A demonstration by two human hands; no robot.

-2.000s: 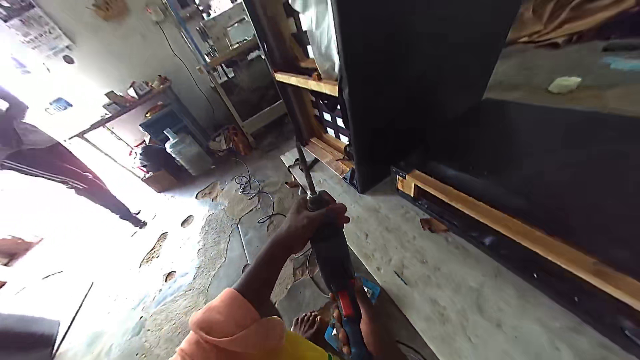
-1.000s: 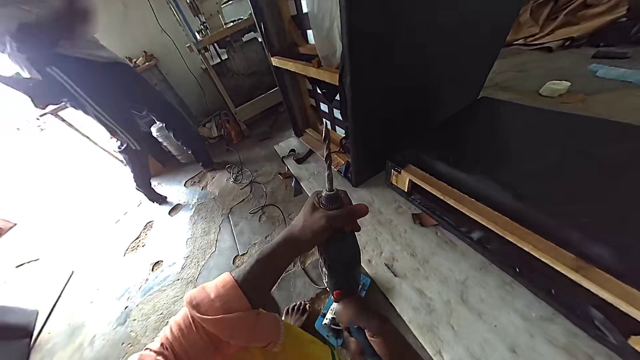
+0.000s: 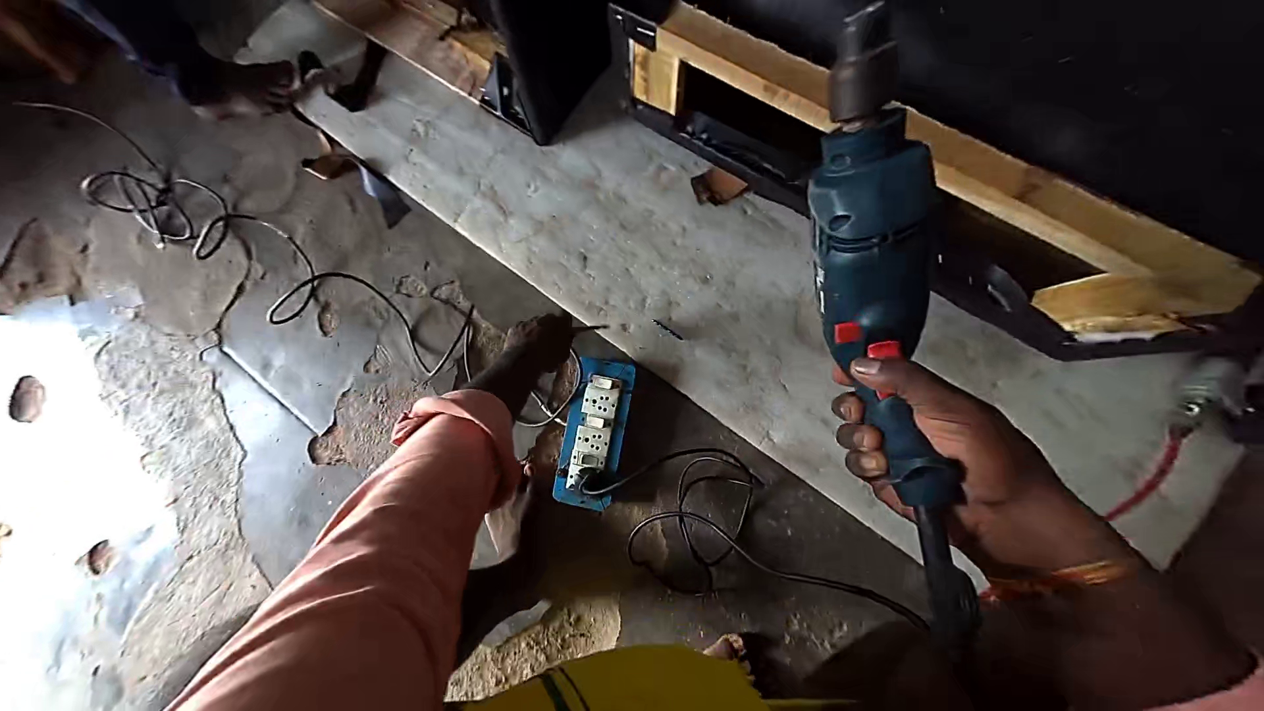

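Observation:
My right hand [image 3: 948, 444] grips the handle of a blue corded power drill [image 3: 874, 237] held upright, its chuck [image 3: 864, 79] near the top edge. My left hand [image 3: 538, 346], in a rolled pink sleeve, is low over the floor beside a power strip [image 3: 595, 425] on a blue base. A thin dark thing juts from its dim fingers; whether they hold it is unclear. A small dark, thin piece like a drill bit [image 3: 668, 329] lies on the pale slab to the right of that hand. A plug with a black cord sits in the strip's near end.
A black-covered wooden frame [image 3: 750, 84] stands across the top right. Loose cable [image 3: 296, 296] coils over the cracked floor at left. Another person's foot [image 3: 247, 87] is at upper left. A red cord [image 3: 1150, 479] lies at right; a brown scrap [image 3: 719, 186] is by the frame.
My left hand has left the front of the drill and moved down beside the power strip. My right hand still holds the drill, now at right. The view has tilted down.

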